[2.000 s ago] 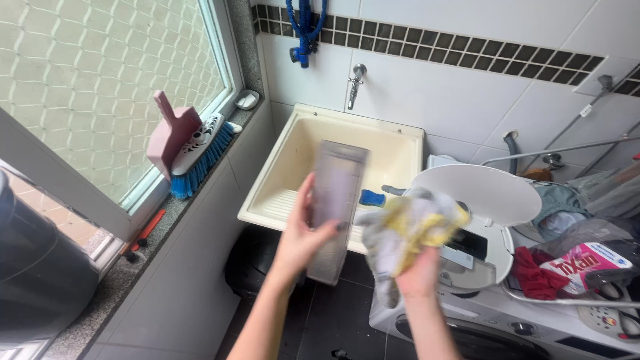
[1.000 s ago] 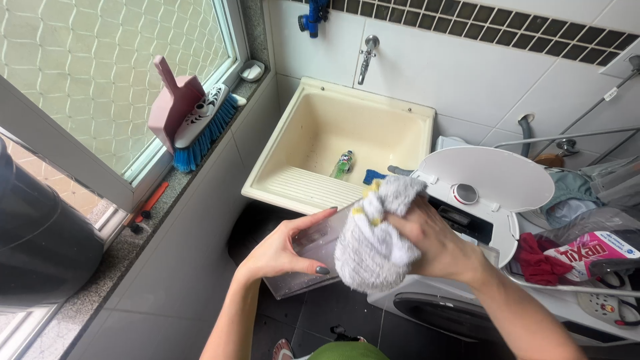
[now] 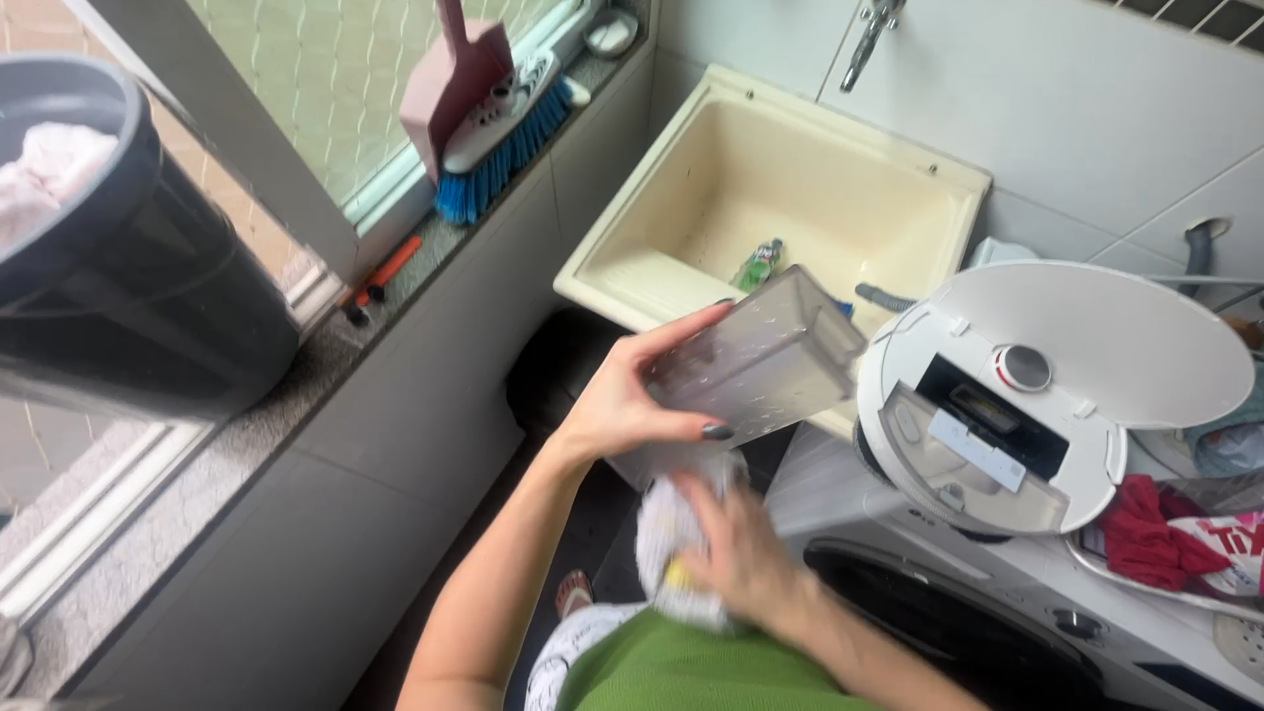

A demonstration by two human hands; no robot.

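Observation:
A wet, translucent grey plastic container (image 3: 765, 351), tilted and speckled with drops, is gripped between the thumb and fingers of my left hand (image 3: 647, 390). Below it, my right hand (image 3: 736, 553) is on a white terry cloth (image 3: 667, 533) with a yellow patch, close to the container's near end; motion blurs the fingers. To the right, a round white robot vacuum (image 3: 973, 415) sits with its lid (image 3: 1106, 331) raised, on top of the washing machine (image 3: 889, 533). Its open top shows a dark recess.
A cream laundry sink (image 3: 681, 276) holds a green bottle (image 3: 760, 265) and a grey hose end (image 3: 886, 298). On the left sill are a pink dustpan (image 3: 459, 84), a blue-bristled brush (image 3: 509, 143) and a dark bucket (image 3: 148, 257) with cloth. Red fabric (image 3: 1145, 533) lies far right.
The cloth and my right hand have moved from over the container to below its near end. The container is raised in my left hand, now overlapping the sink's front edge. The view has shifted.

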